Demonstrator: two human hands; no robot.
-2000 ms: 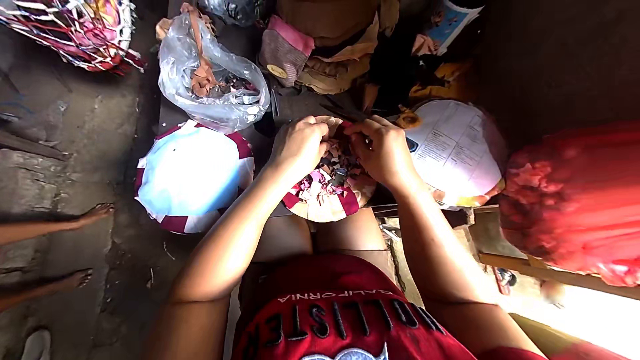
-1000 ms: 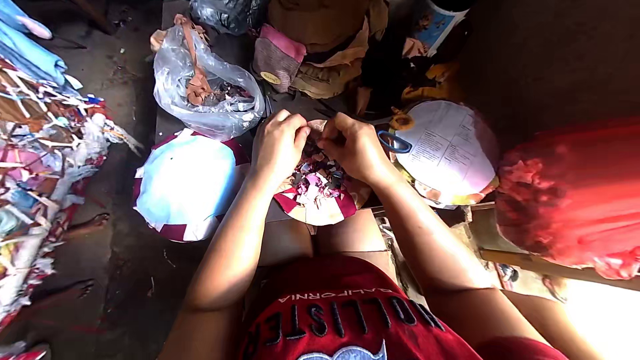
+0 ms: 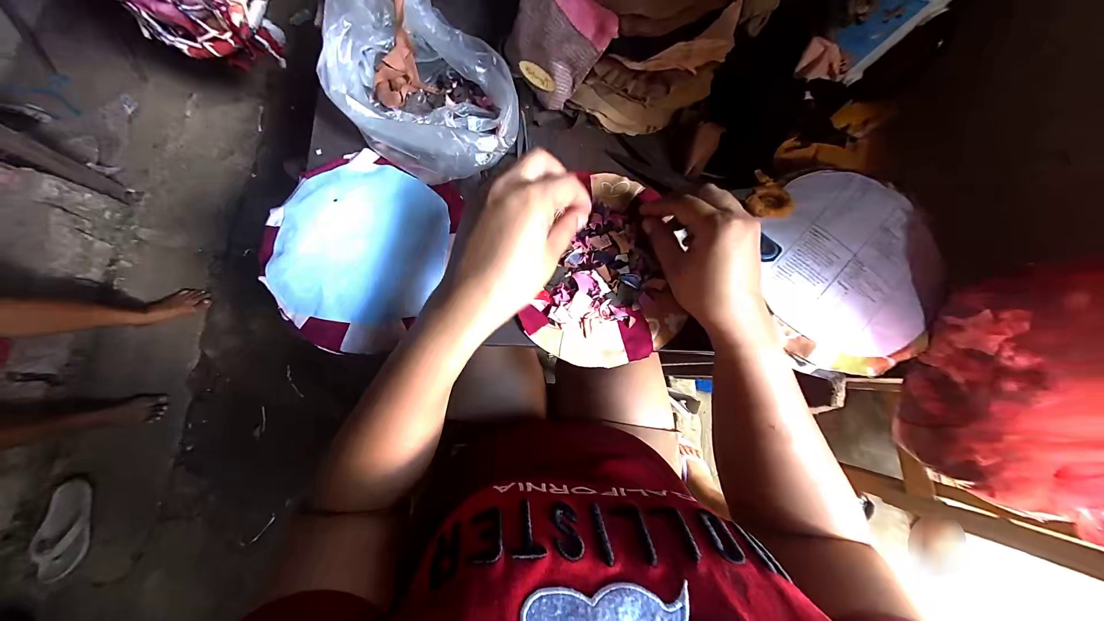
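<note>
A round patchwork piece of cream and maroon fabric (image 3: 595, 345) lies at the table's edge above my thighs, heaped with small fabric scraps (image 3: 604, 267). My left hand (image 3: 539, 211) is curled over its upper left rim, thumb near the fingertips; whether it pinches anything is unclear. At the upper right rim my right hand (image 3: 703, 241) bends its fingers toward the maroon edge, its grip partly hidden. Left of them rests a round piece with a light blue top (image 3: 354, 250) and a maroon and white border. To the right is a disc covered with printed paper (image 3: 837, 259).
Behind my left hand stands a clear plastic bag (image 3: 423, 95) of scraps. Dark scissors (image 3: 642, 164) lie beyond the round piece, near brown cloth (image 3: 638, 86). A red bag (image 3: 1018, 397) is at the right. Another person's feet (image 3: 177, 306) and a slipper (image 3: 62, 530) are on the floor at left.
Between one second ago and now, my hands have moved apart along the patchwork piece's upper rim. The striped bundle large at the left a second ago now shows only at the top left.
</note>
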